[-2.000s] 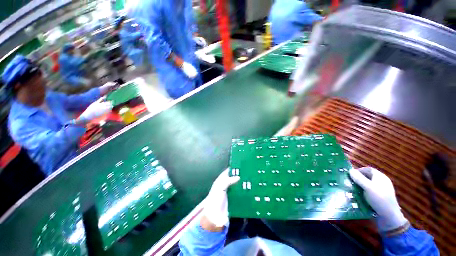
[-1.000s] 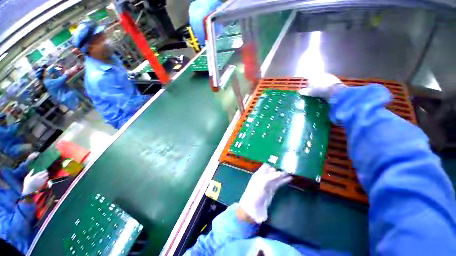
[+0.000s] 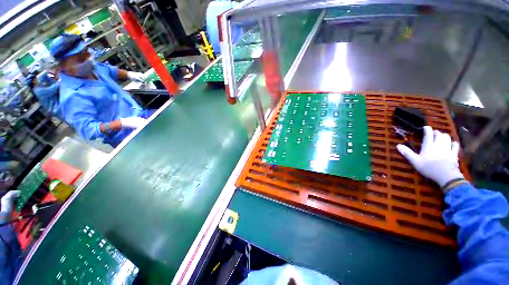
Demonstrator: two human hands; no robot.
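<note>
A green printed circuit board (image 3: 321,133) lies flat on the left part of an orange slotted tray (image 3: 335,201), solder spots up. My right hand (image 3: 435,157), in a white glove, is over the tray's right side, thumb and fingers apart, and appears empty. Just beyond its fingertips lies a fist-sized black object (image 3: 409,118). A small metal-tipped tool, perhaps cutters (image 3: 399,132), lies between that object and my hand, its handles partly hidden. I cannot tell if my fingers touch it. My left hand is out of view.
A green conveyor (image 3: 173,167) runs along the left with other boards (image 3: 95,261). A yellow bracket (image 3: 229,221) sits at its near edge. A framed clear guard (image 3: 227,61) stands left of the tray. A person in blue (image 3: 92,94) is across the belt.
The board, earlier held in both hands, was lowered onto the tray and is now released. My right hand has moved right to the black object. My left hand has left the picture.
</note>
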